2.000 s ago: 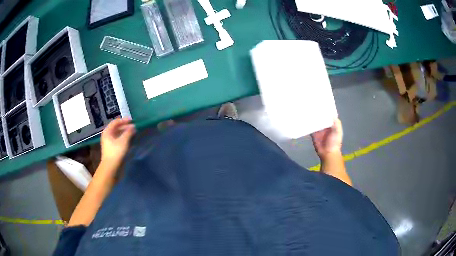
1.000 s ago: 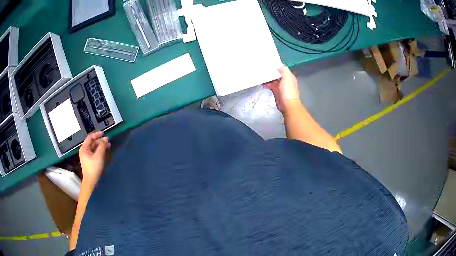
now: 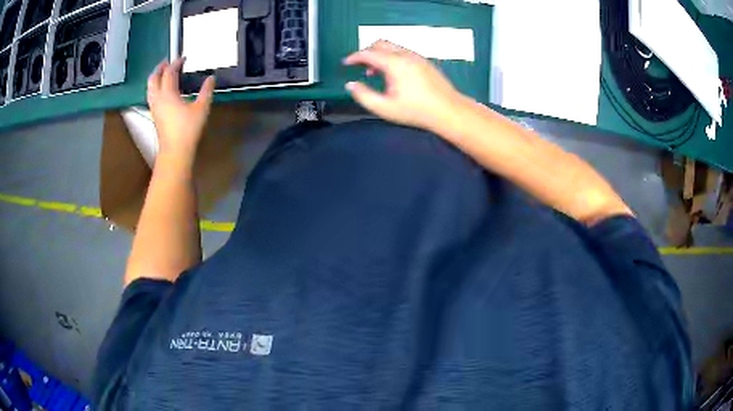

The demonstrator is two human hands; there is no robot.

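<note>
The sample kit box (image 3: 313,48) lies open at the bench's front edge, its black tray holding a black adapter, a cable and a dark segmented piece. A white card (image 3: 210,40) lies on the left part of its tray. My left hand (image 3: 178,100) is at the box's front left corner, fingers spread, holding nothing visible; whether it touches the box is hard to tell. My right hand (image 3: 398,80) is right of the box, fingers apart and empty, partly over a white label strip (image 3: 442,42). The large white board (image 3: 546,60) lies flat on the bench to the right.
Gift boxes with black trays (image 3: 116,44) stand at the far left. A black cable coil (image 3: 643,72) lies at the right, partly under a white panel (image 3: 679,56). Below the bench are an open brown carton (image 3: 120,181) at the left and cardboard (image 3: 689,201) at the right.
My right hand has let go of the white board, now lying on the bench, and has moved left towards the kit box. The view has shifted, and my left hand stays near the box.
</note>
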